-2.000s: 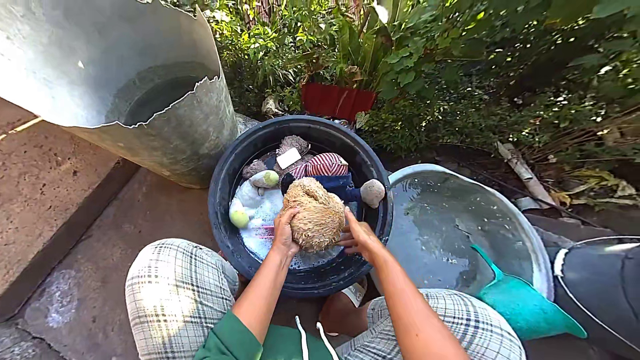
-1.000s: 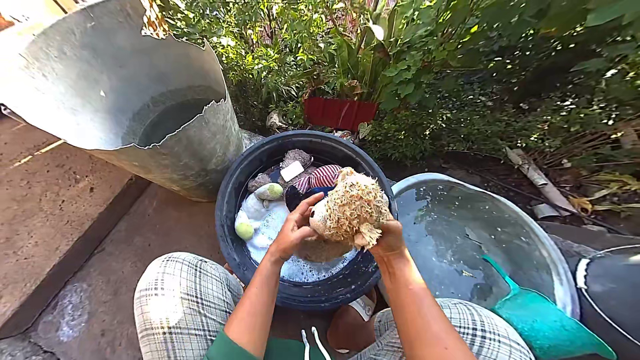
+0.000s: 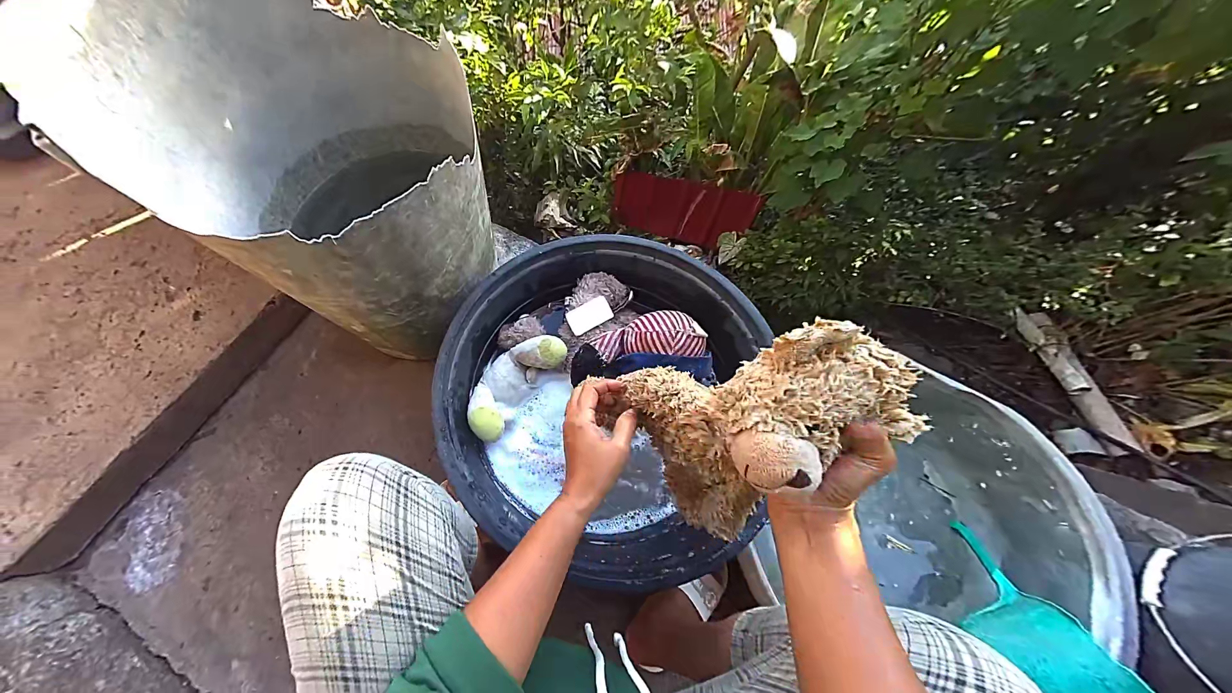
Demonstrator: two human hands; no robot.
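A wet, shaggy tan teddy bear [image 3: 707, 423] hangs over the right side of a black plastic tub [image 3: 602, 568], its pale muzzle facing down. With my right hand [image 3: 842, 472] I grip it at the head. My left hand [image 3: 599, 433] pinches the end of one of its limbs between thumb and fingers. Inside the tub, soapy water [image 3: 539, 452] holds a white plush toy with green tips [image 3: 510, 385], a grey plush toy [image 3: 602, 289] with a white tag, and red-and-white striped fabric [image 3: 659, 335] beside dark blue cloth.
A tall metal container [image 3: 423, 260] with a jagged rim and water inside stands at the left. Right of the tub is a wide metal basin [image 3: 1049, 462] of water with a green plastic dipper [image 3: 1049, 640]. A dark bucket [image 3: 1193, 606] stands at the far right; plants grow behind.
The bear was bundled over the tub; now it is raised to the right with its muzzle showing. My left hand has shifted from its body to a limb.
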